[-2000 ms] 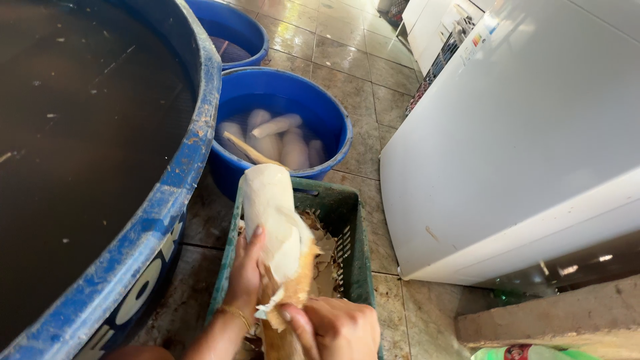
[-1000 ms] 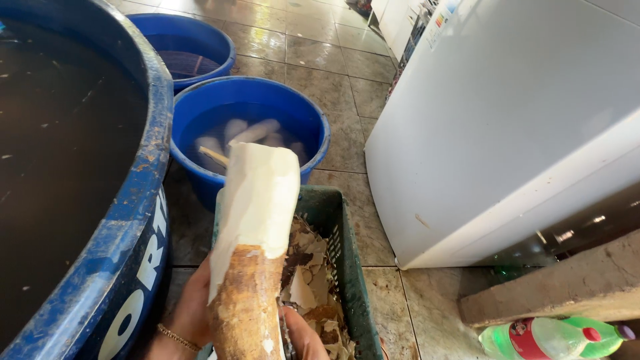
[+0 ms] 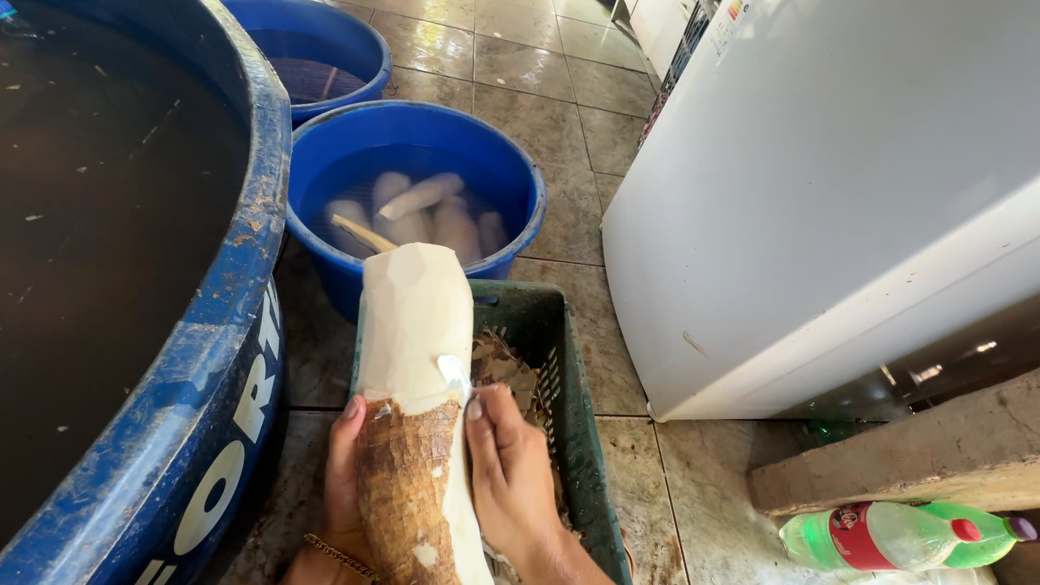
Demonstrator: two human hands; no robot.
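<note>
A thick cassava root [image 3: 416, 325] stands out in front of me, its far part peeled white, its near part still in brown bark, with a white strip down its right side. My left hand [image 3: 345, 479] grips the root's left side; a chain bracelet is on that wrist. My right hand [image 3: 508, 463] is closed at the root's right side, thumb near the edge of the bark, beside a small white flap or blade that I cannot tell apart. What that hand holds is mostly hidden. Beneath the root is a green plastic crate [image 3: 581, 431] with peelings [image 3: 508, 366] inside.
A blue tub [image 3: 520, 175] holds peeled roots [image 3: 422, 195] in water. Another blue tub [image 3: 378, 49] stands behind it. A large blue tank [image 3: 268, 162] of murky water fills the left. At right are a white appliance [image 3: 780, 203], a ledge [image 3: 902, 455] and plastic bottles [image 3: 886, 536].
The root's bark-covered part now shows between my hands, where two seconds ago mostly its peeled end showed. Since one second ago my right hand has come up along the root's right side.
</note>
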